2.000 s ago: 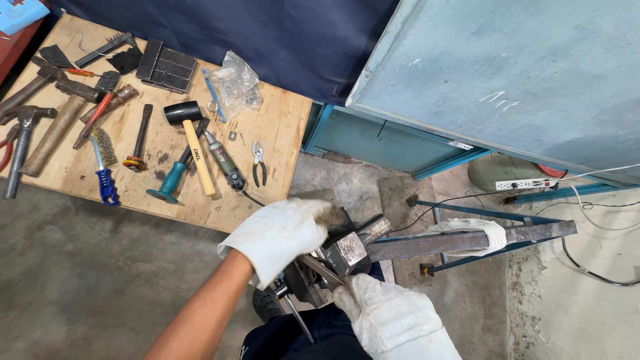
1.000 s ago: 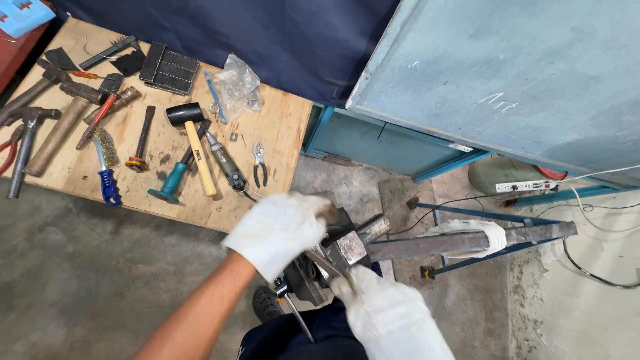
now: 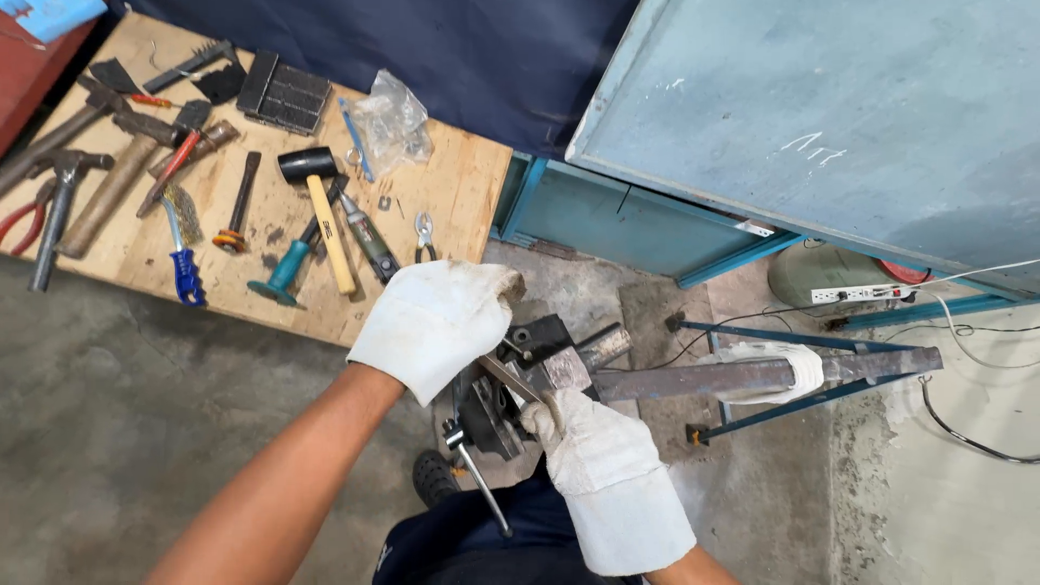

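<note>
Both hands wear white leather work gloves. A flat metal bar, perhaps a file (image 3: pixel 510 379), spans the gap between them over a dark bench vise (image 3: pixel 561 345). My left hand (image 3: pixel 443 321) is curled at the bar's upper left end, its fingertips mostly hidden by the glove. At the lower right end, my right hand (image 3: pixel 597 471) pinches the bar between thumb and fingers. The vise's steel handle (image 3: pixel 481 479) slants down below the jaws. What the jaws clamp is hard to tell.
On the wooden table (image 3: pixel 325 321) at the left lie a black rubber mallet (image 3: pixel 325 211), pliers (image 3: pixel 424 236), a wire brush (image 3: pixel 185 268), a rotary tool (image 3: pixel 370 240) and several hammers. A blue metal frame stand (image 3: pixel 756 414) and a power strip (image 3: pixel 861 294) are at the right.
</note>
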